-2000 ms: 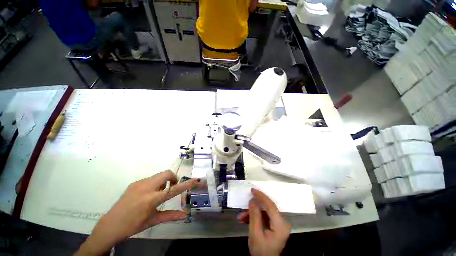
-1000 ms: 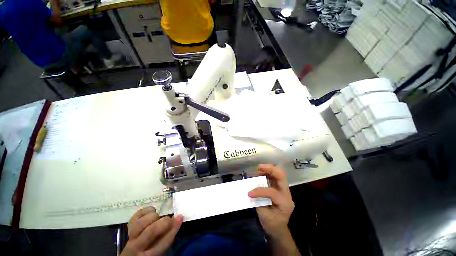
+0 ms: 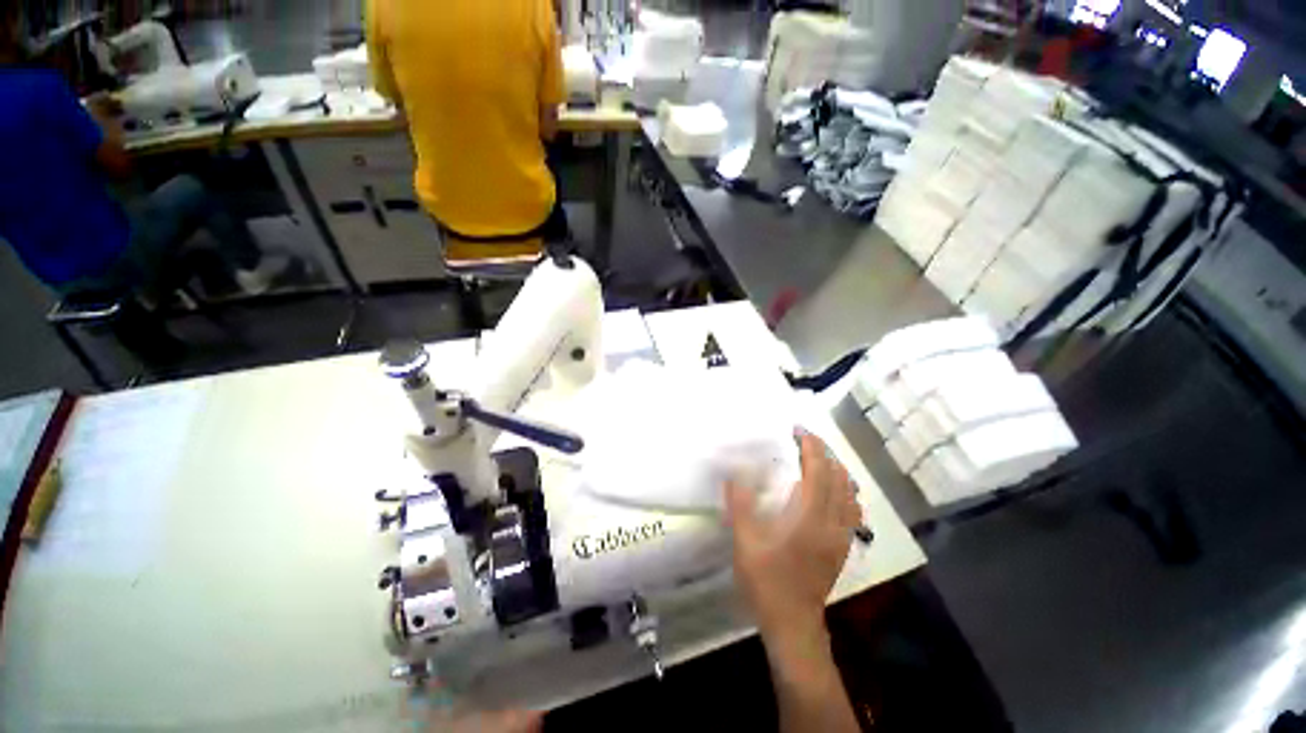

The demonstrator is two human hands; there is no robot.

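Observation:
The sewing machine (image 3: 461, 473) stands on the cream table, its white arm slanting up and "Cabbeen" lettering on its pale body. A loose heap of white pieces (image 3: 666, 430) lies over and behind the machine body. My right hand (image 3: 798, 523) is at the right end of this heap, thumb and fingers apart around its edge; blur hides whether it grips a piece. My left hand (image 3: 487, 719) is low at the bottom edge, blurred and mostly cut off. No white piece shows at the presser foot area (image 3: 427, 613).
White layered stacks (image 3: 967, 408) stand right of the machine table. Large tied white bundles (image 3: 1024, 193) and a grey heap (image 3: 852, 143) are on the metal table behind. Two seated people, in yellow (image 3: 466, 115) and blue (image 3: 50, 172), are ahead. A yellow-handled tool (image 3: 43, 501) lies far left.
The white piece held in both hands at the machine's front is no longer visible there. My right hand has moved up to the heap; my left hand has dropped towards the bottom edge. The view has tilted up.

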